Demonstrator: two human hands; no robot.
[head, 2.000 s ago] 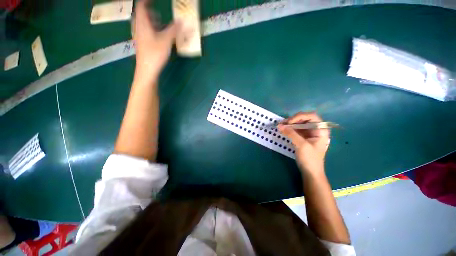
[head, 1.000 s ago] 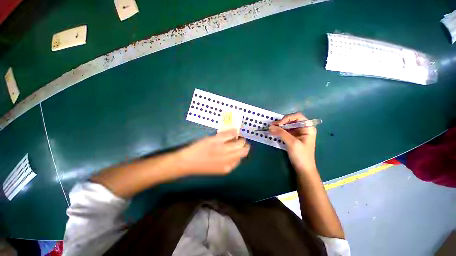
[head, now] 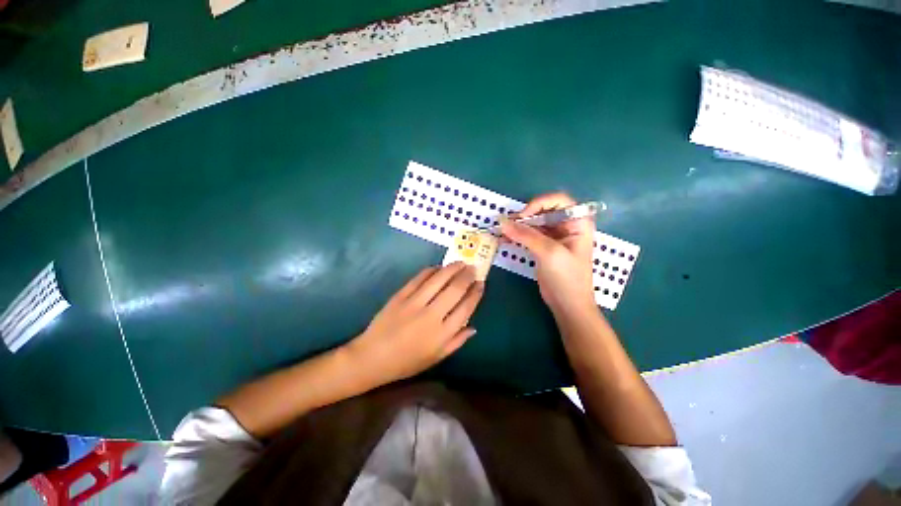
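A cream plastic panel (head: 475, 254) with a yellow patch and dark dots at its far end lies over the near edge of the dot sheet. My left hand (head: 420, 318) holds its near part, which the fingers hide. My right hand (head: 558, 252) holds silver tweezers (head: 576, 211) like a pen, their tips at the yellow patch. Whether a dot is in the tips is too small to tell. The white dot sheet (head: 428, 201) with rows of black dots lies on the green bench, partly under my right hand.
A pale metal rail (head: 296, 69) runs along the far side. Cream panels (head: 116, 47) lie on the belt beyond. A bagged stack of dot sheets (head: 780, 126) is at right, striped sheets (head: 36, 307) at left. A red stool (head: 84, 476) and a dark red sleeve (head: 852, 331) show at the edges.
My left hand took a cream panel from the rail area and brought it down to the dot sheet. The tweezers have moved from the sheet's dots to the panel's yellow patch.
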